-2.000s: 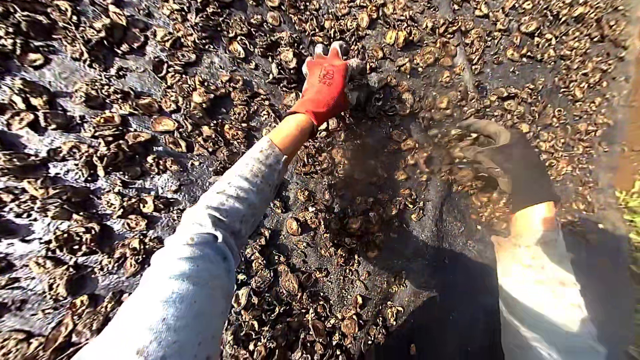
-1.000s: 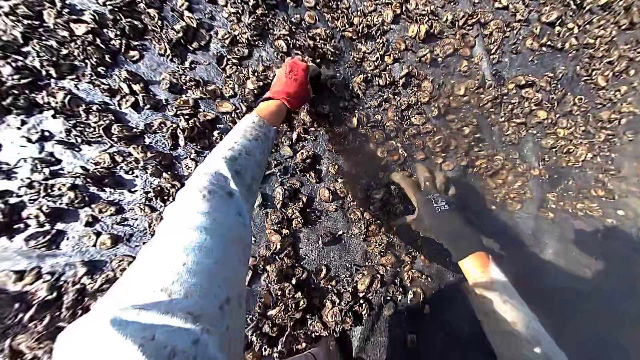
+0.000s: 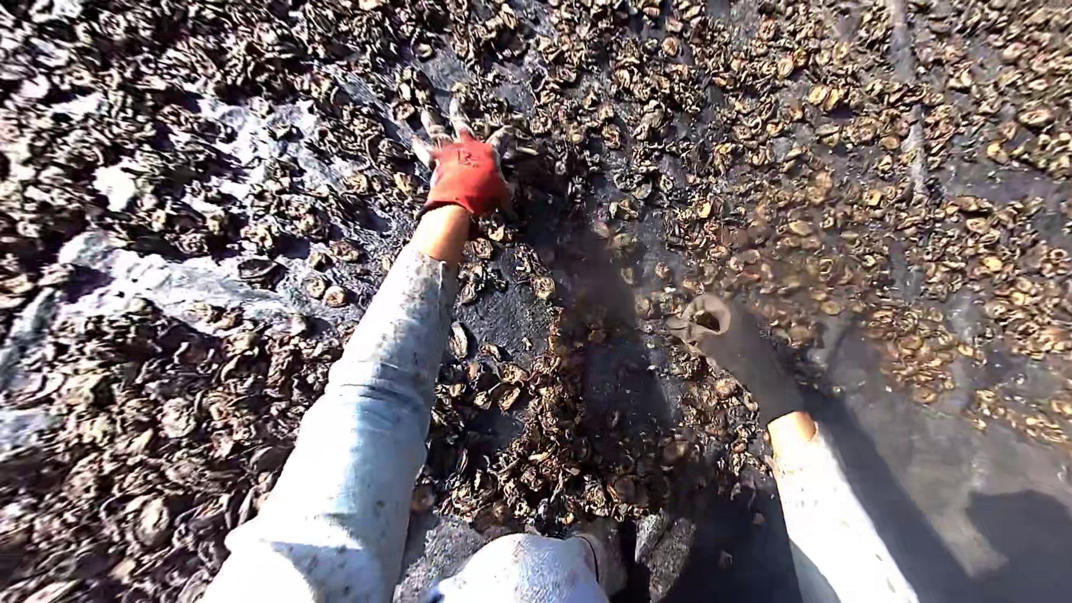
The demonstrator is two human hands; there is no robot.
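Note:
My left hand (image 3: 467, 167), in a red glove with pale dirty fingers, is stretched forward over dark shriveled dried pieces (image 3: 394, 159), its fingers spread and nothing seen in them. To the right and lower, my right hand (image 3: 712, 322) wears a dark grey glove; its thumb and fingers curl into a ring over the pieces, and a small brown piece shows within the ring. Whether it grips that piece cannot be told. Between my hands and my body lies a loose heap of dried pieces (image 3: 544, 452) on a dark sheet (image 3: 620, 377).
Dried pieces cover the sheet all around, thick at the left (image 3: 151, 444) and paler and more scattered at the right (image 3: 988, 251). Part of my clothed leg (image 3: 523, 569) shows at the bottom edge. Haze hangs by my right arm, and shadows fall at the lower right.
My left hand has gone from closed-looking to spread fingers. Pieces now lie heaped nearer my body, and my right hand's fingers have curled since the last frame. The view has shifted.

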